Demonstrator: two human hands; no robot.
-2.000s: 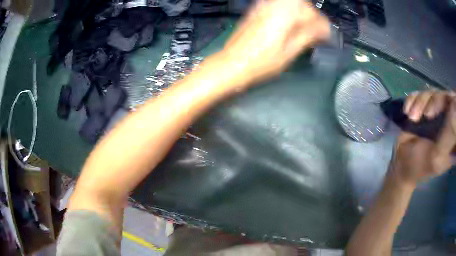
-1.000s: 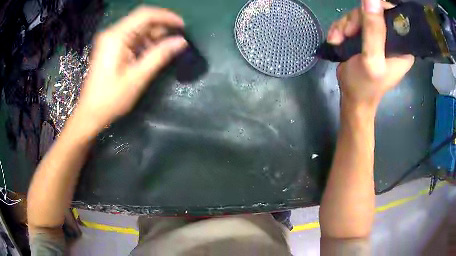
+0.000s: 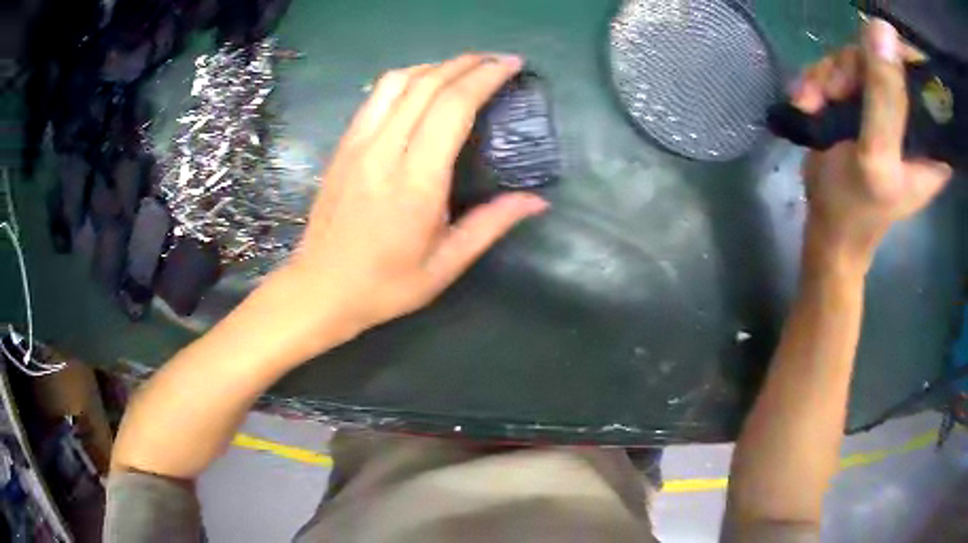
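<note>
A black ribbed plastic housing [image 3: 522, 136] is mid-bench, ribs facing up. My left hand [image 3: 398, 196] is around it, with fingertips at its far edge and thumb at its near edge; the palm side hides part of it. My right hand [image 3: 865, 149] is wrapped around the black electric screwdriver [image 3: 817, 124], whose tapered nose points left towards the screw tray. The driver's rear is cut off by the right edge of the picture. The round grey perforated screw tray [image 3: 695, 80] lies between the housing and the driver.
A pile of shiny metal pieces [image 3: 218, 159] lies on the left of the green mat [image 3: 552, 350], beside a dark heap of plastic housings [image 3: 106, 138]. A thin white cord [image 3: 23, 286] is at the far left edge. A dark cable [image 3: 913, 408] runs at the lower right.
My left hand first reached far across, then came back with a dark part; the ribbed housing now shows at mid-bench between its fingers. My right hand keeps the screwdriver beside the tray.
</note>
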